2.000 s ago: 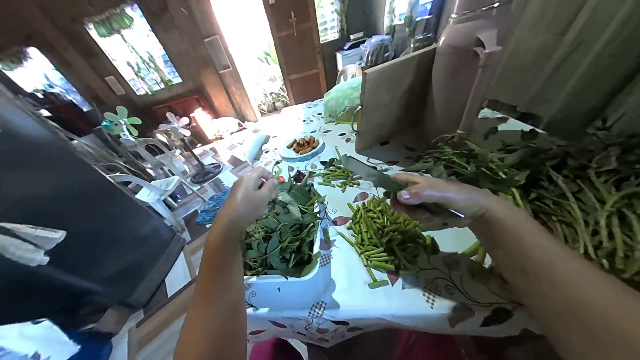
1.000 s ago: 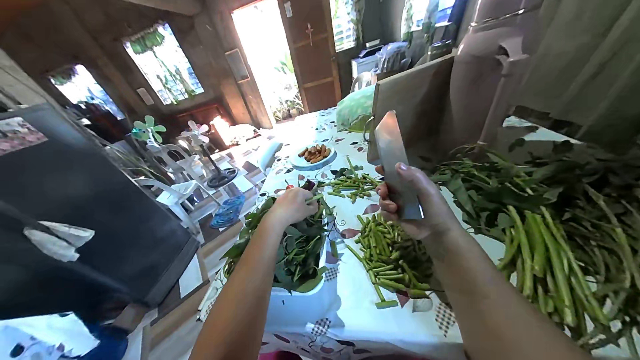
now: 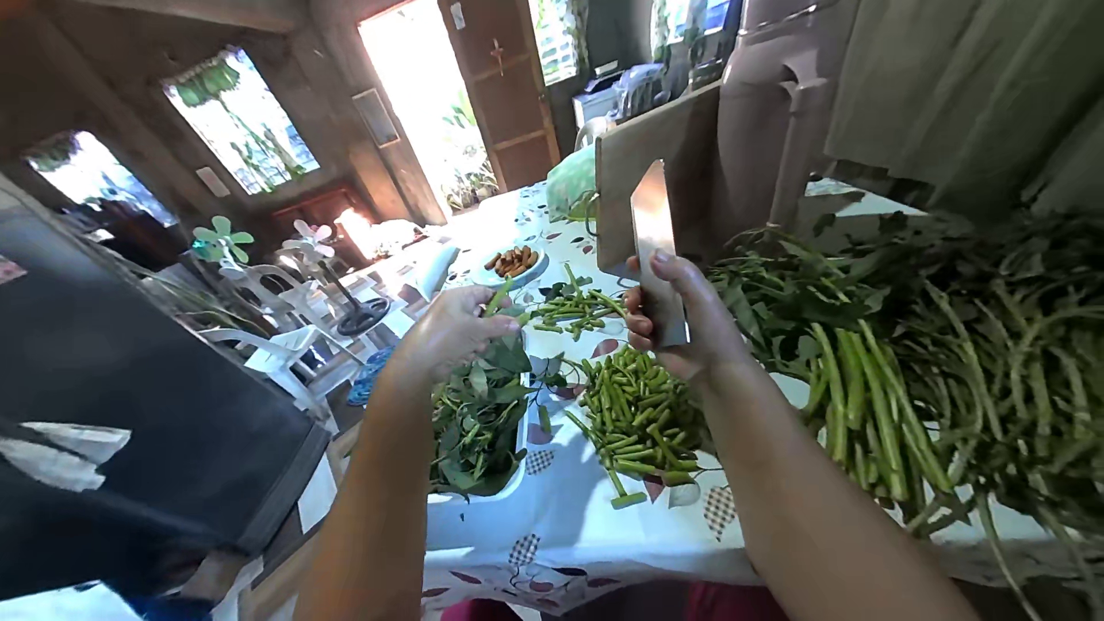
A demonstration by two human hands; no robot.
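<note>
My right hand point(image 3: 681, 315) grips a knife point(image 3: 657, 250) by its lower part, the wide metal blade pointing up. My left hand point(image 3: 453, 332) holds a short piece of green stem point(image 3: 498, 296) between thumb and fingers, above a white tray point(image 3: 520, 461) of leafy greens point(image 3: 479, 423). Between my hands a pile of cut green stems point(image 3: 642, 414) lies on the patterned tablecloth, with a smaller heap of cut stems point(image 3: 576, 310) behind it. To the right are a bunch of long stems point(image 3: 871, 405) and a large heap of leafy vines point(image 3: 992, 345).
A plate of brown food pieces point(image 3: 513, 261) stands farther back, near a green plastic bag point(image 3: 571, 185). An upright board point(image 3: 617, 190) stands behind the knife. Left of the table are a white plastic chair point(image 3: 280, 345), a fan point(image 3: 362, 315) and a dark cabinet point(image 3: 155, 405).
The knife, tilted to the left two seconds ago, now points up. My left hand was down at the greens in the tray one second ago and is now raised with a stem piece.
</note>
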